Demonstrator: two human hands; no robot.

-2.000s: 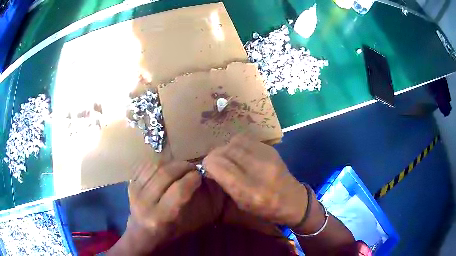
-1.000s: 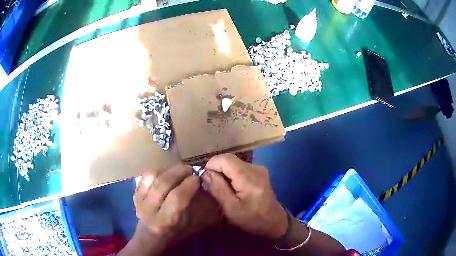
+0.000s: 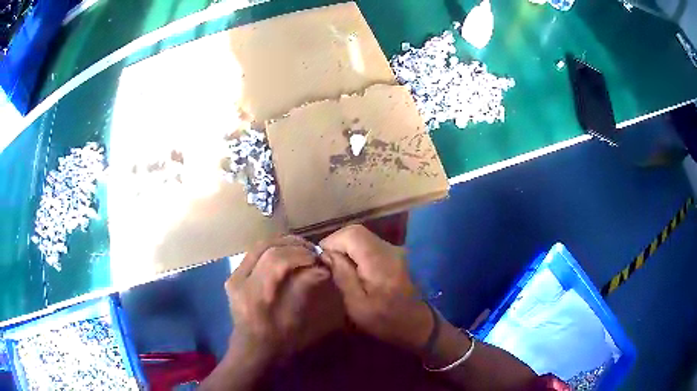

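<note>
My left hand (image 3: 277, 294) and my right hand (image 3: 376, 286) meet in front of the bench edge, just below the small cardboard pad (image 3: 313, 183). Their fingertips pinch a tiny silvery part (image 3: 318, 250) between them; most of it is hidden by the fingers. A small white dab (image 3: 358, 143) sits amid brown stains on the pad. A heap of small silvery ring parts (image 3: 256, 169) lies left of the pad on the large cardboard sheet (image 3: 191, 229). A larger whitish heap (image 3: 458, 88) lies right of the cardboard.
Another heap (image 3: 69, 202) lies on the green bench at left. A white dropper bottle (image 3: 478, 24) and a black phone (image 3: 593, 98) are at right. A blue bin full of parts (image 3: 72, 351) is lower left; a white-lined blue bin (image 3: 556, 332) is lower right. Yellow-black tape (image 3: 649, 248) marks the floor.
The bench view has shifted slightly right and up. My hands stay together at the pad's front edge, and the part between them is now more covered by the fingers.
</note>
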